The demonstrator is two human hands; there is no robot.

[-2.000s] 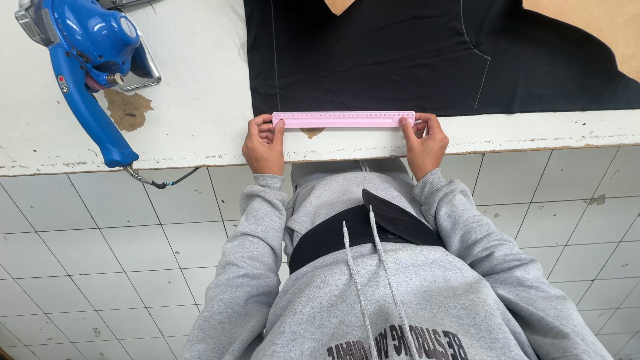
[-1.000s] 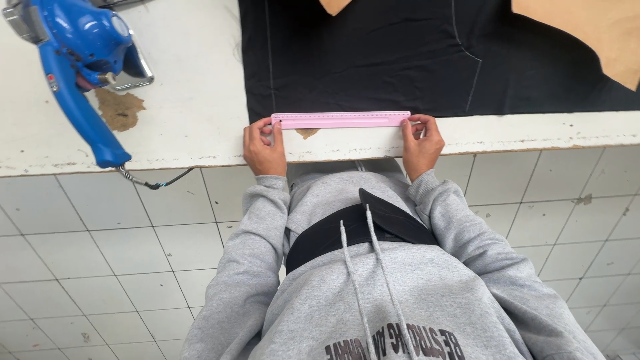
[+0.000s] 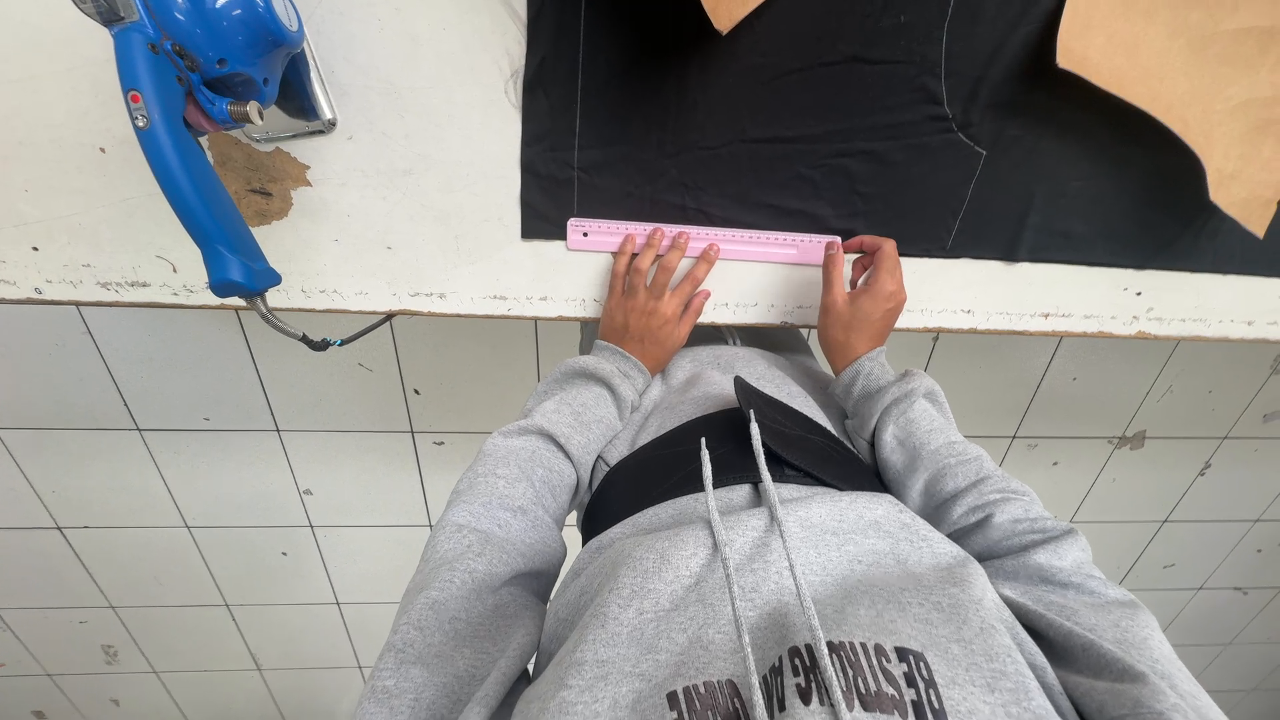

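A pink plastic ruler [image 3: 770, 246] lies along the near edge of black fabric [image 3: 760, 130], which has chalk lines drawn on it. My left hand [image 3: 655, 305] rests flat on the left half of the ruler, its fingers spread over the lower edge. At the ruler's right end, my right hand [image 3: 862, 300] has its thumb on the ruler and its bent index finger at the corner, over the fabric edge. The ruler's left end lies just left of a vertical chalk line.
A blue electric cloth cutter [image 3: 190, 150] with a cable stands on the white table [image 3: 420, 180] at the left. Brown paper pattern pieces [image 3: 1180, 90] lie on the fabric. The table's near edge runs just below my hands, above a tiled floor.
My left hand has left the ruler's left end and now lies spread over its left half. My right hand remains at the right end. The ruler now slants slightly down to the right.
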